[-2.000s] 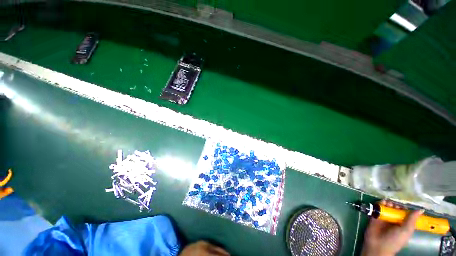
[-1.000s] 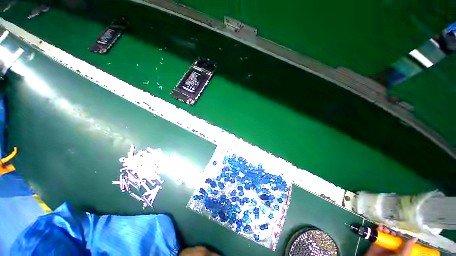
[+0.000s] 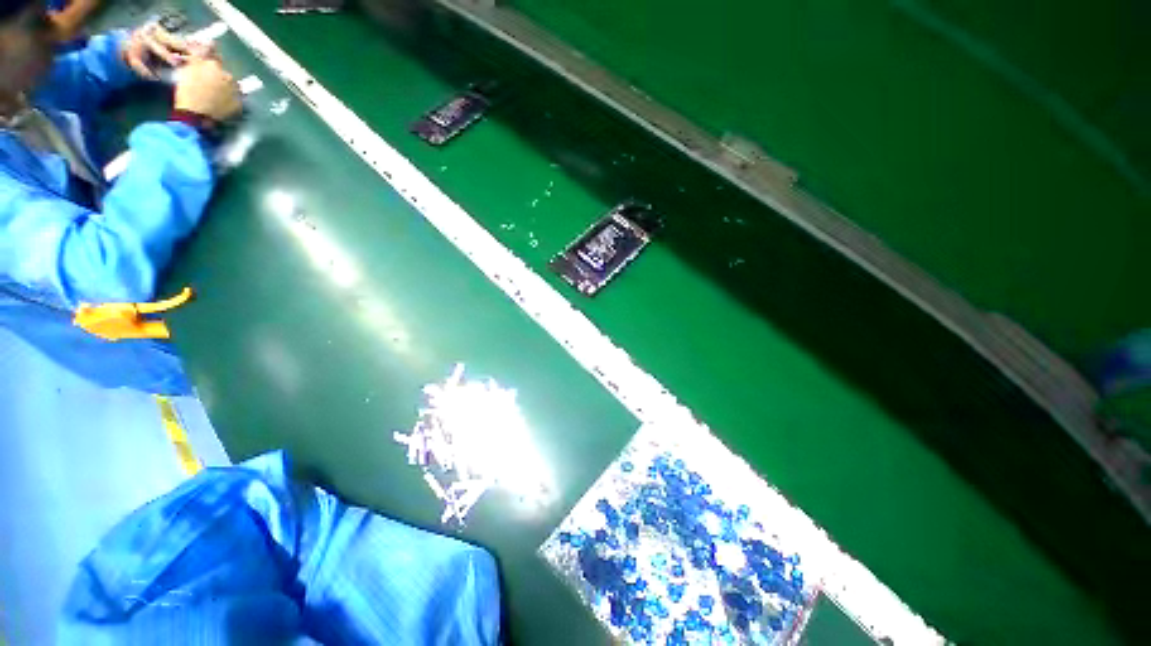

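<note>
A flat clear plastic bag with many small blue parts (image 3: pixel 682 549) lies on the dark green bench at the lower right, against the white edge. A loose pile of small white strips (image 3: pixel 461 442) lies left of it, partly washed out by glare. My blue left sleeve (image 3: pixel 391 568) reaches in at the bottom left; my left hand does not show. My right hand is out of the picture too.
Beyond the white edge (image 3: pixel 505 268), a phone assembly (image 3: pixel 606 250) and a farther one (image 3: pixel 451 116) lie on the green belt with small pale bits. At the upper left, a person in a blue smock (image 3: pixel 95 189) works at the bench. An orange object (image 3: pixel 124 318) is at the left.
The view has swung to the left. My right hand with the yellow screwdriver, the round dish and the edge of my left hand have left the picture. The person at the left has come into view.
</note>
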